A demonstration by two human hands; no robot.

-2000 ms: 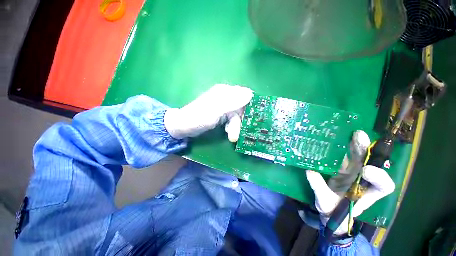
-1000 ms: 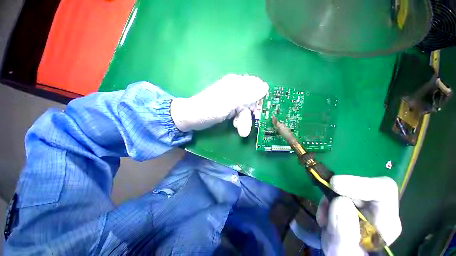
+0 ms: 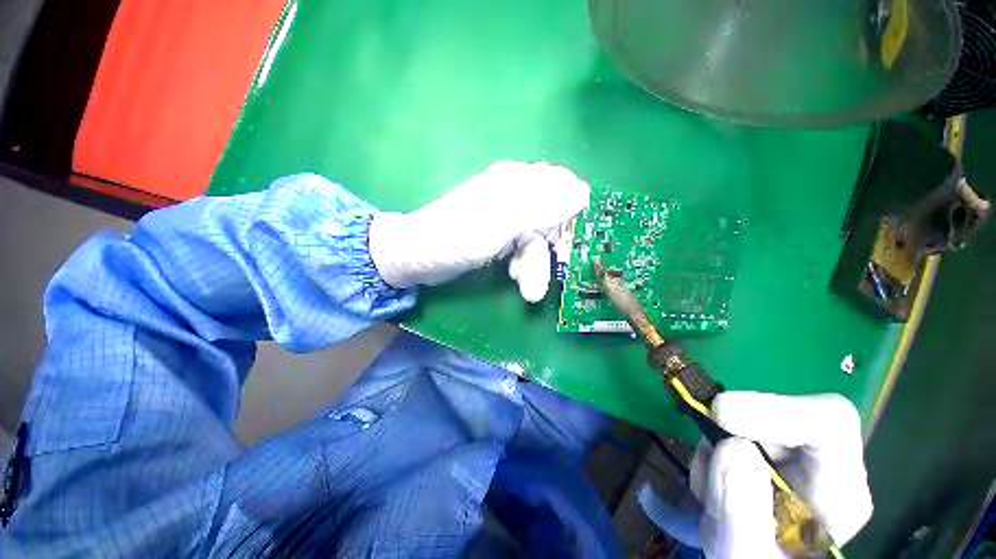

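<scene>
A green circuit board [image 3: 683,262] lies over the green mat in front of me, with small parts and a pale connector on its near edge. My left hand [image 3: 491,232], in a white glove, grips the board's left edge between thumb and fingers. My right hand [image 3: 792,464], also gloved, holds a soldering iron [image 3: 668,355] like a pen. Its tip is at the left part of the board; whether it touches is too small to tell. No solder wire can be made out.
A large clear disc [image 3: 765,66] hangs over the far side of the mat [image 3: 437,87]. The iron stand [image 3: 901,251] is at the right edge, with a black fan grille [image 3: 972,60] beyond it. A red-lined tray [image 3: 164,98] is at the far left.
Since two seconds ago the board has turned to show a different face and moved slightly. The iron's tip has swung from the right onto its left part. In the last second little has moved.
</scene>
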